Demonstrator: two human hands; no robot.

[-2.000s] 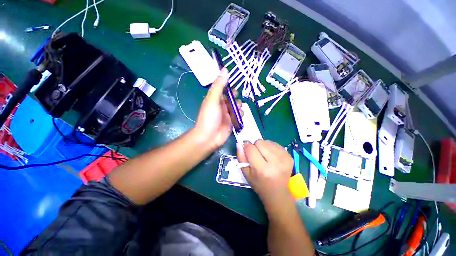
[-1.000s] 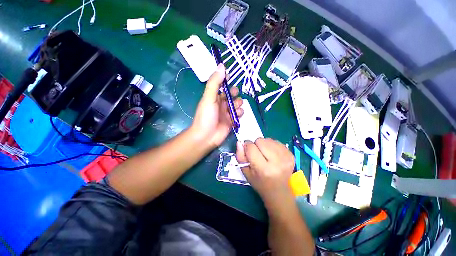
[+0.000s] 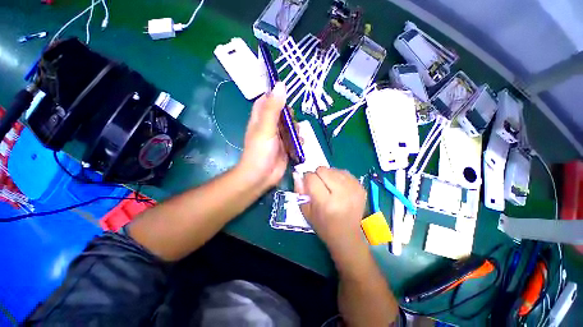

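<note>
My left hand (image 3: pixel 265 137) holds a black smartphone (image 3: pixel 287 124), seen nearly edge-on and tilted. My right hand (image 3: pixel 335 201) is closed just below the phone's lower end, with a small white cable end (image 3: pixel 303 199) sticking out at its left side. What else its fingers hold is hidden. A white power bank piece (image 3: pixel 312 142) lies beyond my hands, partly covered by them. An open power bank housing (image 3: pixel 287 214) lies on the mat, partly under my right hand. A white back cover (image 3: pixel 243 68) lies beyond my left hand.
Black fans (image 3: pixel 105 115) stand at left. White cables (image 3: pixel 307 67) and open housings (image 3: pixel 361 69) are spread at the back and right. Blue side cutters (image 3: pixel 391 191) and a yellow-orange square (image 3: pixel 376 228) lie right of my right hand. Orange-and-black tools (image 3: pixel 450 278) lie at front right.
The whole view has shifted slightly, moving bench items left and up in the picture. My left hand still holds the phone, and the phone shows slightly more edge-on. My right hand remains closed below it.
</note>
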